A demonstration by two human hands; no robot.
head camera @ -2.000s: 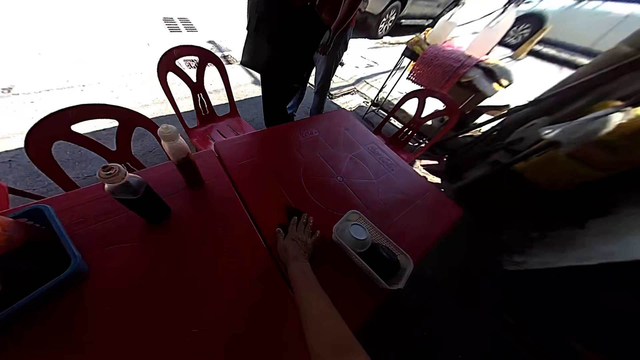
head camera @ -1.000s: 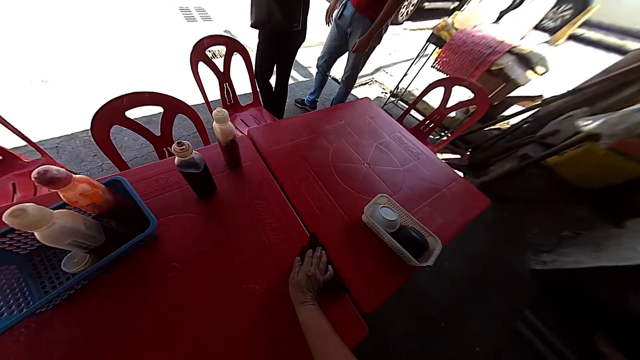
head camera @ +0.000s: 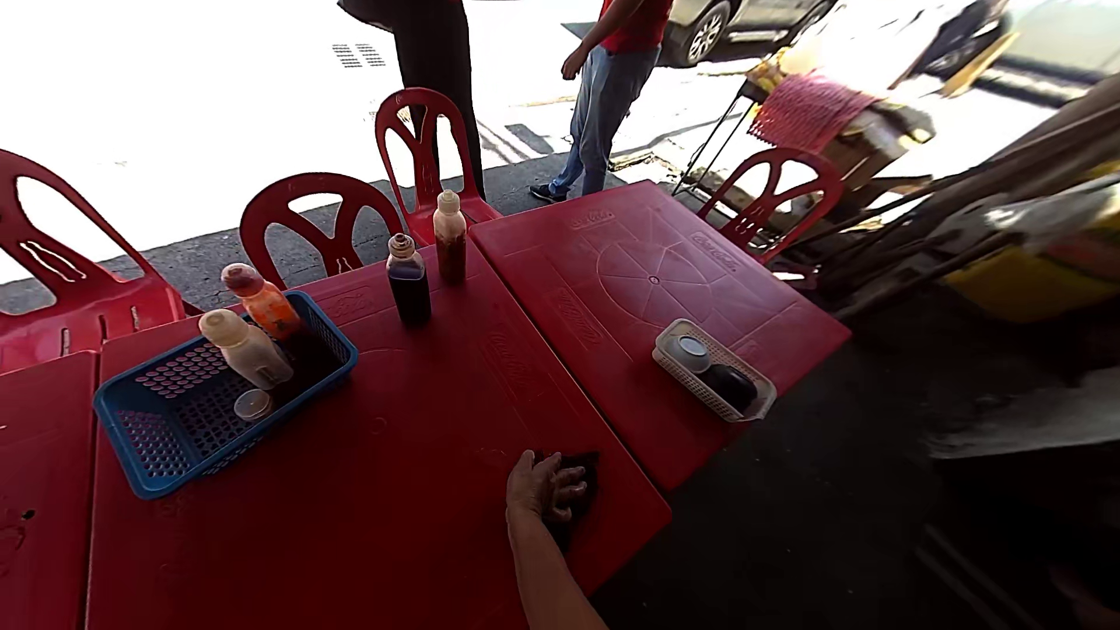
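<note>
My right hand lies palm down on a dark cloth, near the front right corner of a red plastic table. The cloth shows beside and under my fingers. My left hand is not in view. Farther back on this table stand a bottle of dark liquid and a bottle of reddish-brown sauce. To the left, a blue plastic basket holds an orange bottle, a whitish bottle and a small round-topped container.
A second red table adjoins on the right, bearing a cream basket with a pale round item and a dark one. Red plastic chairs line the far side. Two people stand beyond. Another red table is at left.
My right hand and the dark cloth have moved from the adjoining right-hand table, across the seam, onto the near table. The view has swung left, bringing the whole blue basket into sight.
</note>
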